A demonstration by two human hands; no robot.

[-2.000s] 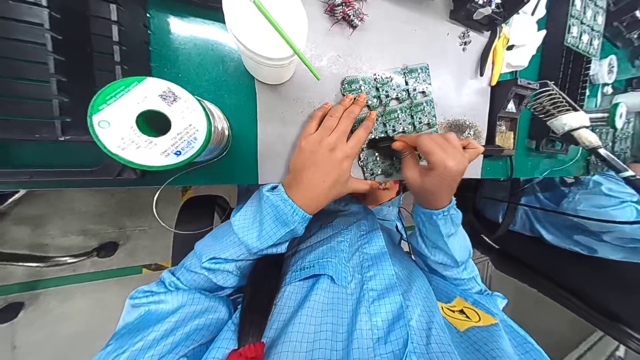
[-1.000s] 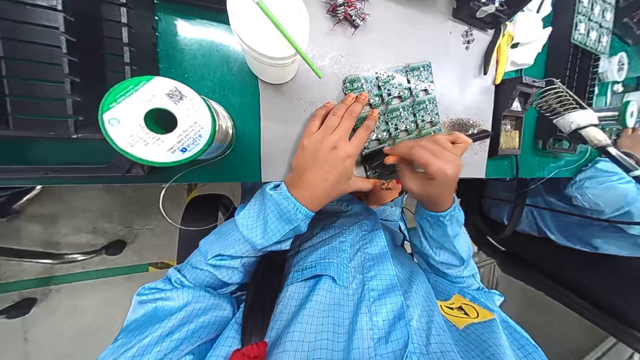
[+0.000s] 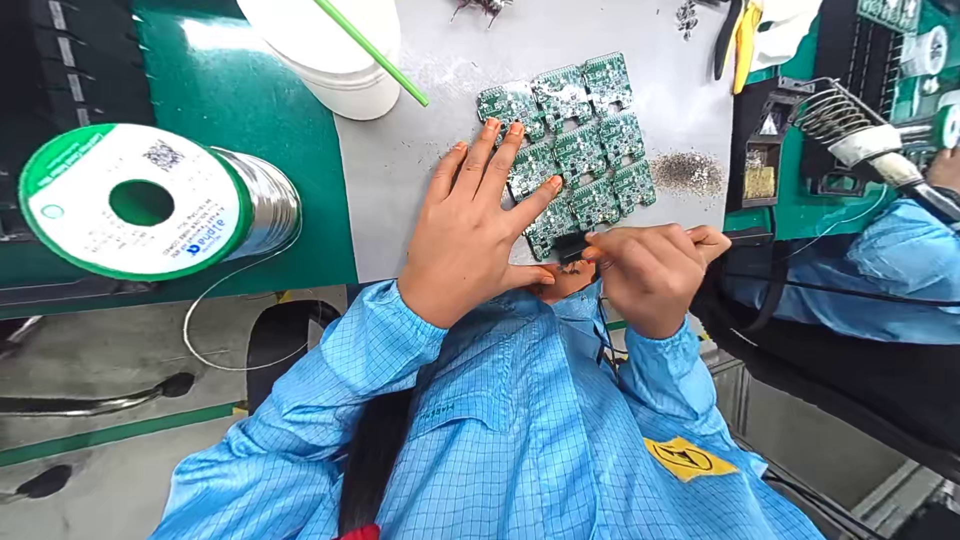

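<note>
A panel of green circuit boards (image 3: 581, 154) lies at a slant on the grey mat, near its front edge. Spread flat, my left hand (image 3: 476, 221) rests on the panel's left side with its fingers over the boards and its thumb by the near edge. My right hand (image 3: 656, 266) grips a black brush (image 3: 570, 246), whose head is against the panel's near corner. Most of the brush's handle is hidden by the hand. A patch of small dark and metallic bits (image 3: 688, 172) lies right of the panel.
A solder wire spool (image 3: 142, 202) stands left, its wire hanging past the table edge. Behind are a white tub (image 3: 337, 75) with a green stick (image 3: 371, 49) and yellow-handled pliers (image 3: 745, 45). A soldering iron holder (image 3: 840, 124) is right; a co-worker's sleeve (image 3: 885, 262) shows beyond.
My right hand has shifted slightly and its grip on the brush has turned; the handle that stuck out to the right is now mostly hidden. My left hand stays on the panel.
</note>
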